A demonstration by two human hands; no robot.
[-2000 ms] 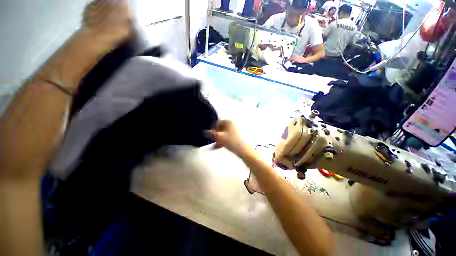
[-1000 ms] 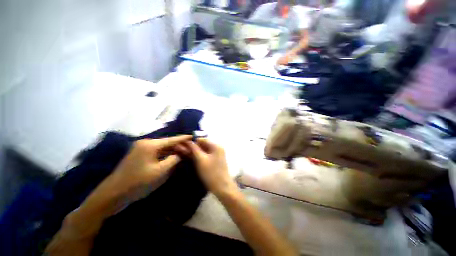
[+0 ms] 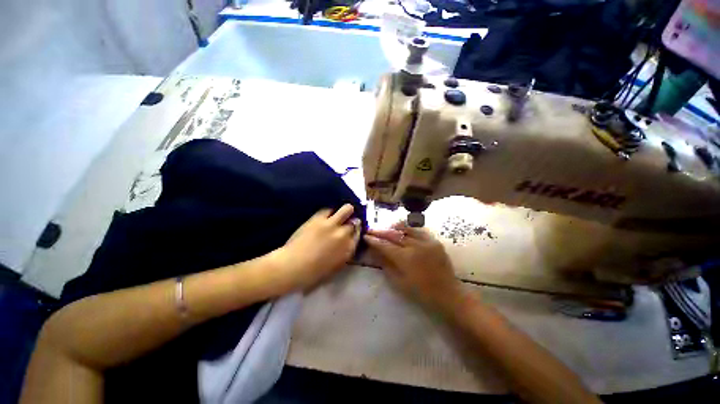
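A navy-black garment piece [image 3: 229, 197] lies left of the machine, with a pale grey part [image 3: 251, 359] hanging at the front. Its right edge is beside the needle area. My left hand [image 3: 320, 245] lies on that edge and grips it with bent fingers. My right hand [image 3: 414, 256] is at the same edge, its fingertips beside the left ones just in front of the needle area. Whether it grips the cloth is hard to tell. The cream sewing machine head [image 3: 505, 150] marked HIKARI stands at the right. Fingers and cloth partly hide the presser foot.
A small dark tool [image 3: 592, 308] lies beside the machine's base. A black card with white round marks [image 3: 687, 316] is at the right. Dark cloth [image 3: 545, 47] is heaped behind the machine. A pink-screened phone [image 3: 695, 35] is at the upper right.
Both hands have moved right with the garment, from the open table to the needle area. The cloth now lies spread on the table. The view has tilted down and closer to the machine.
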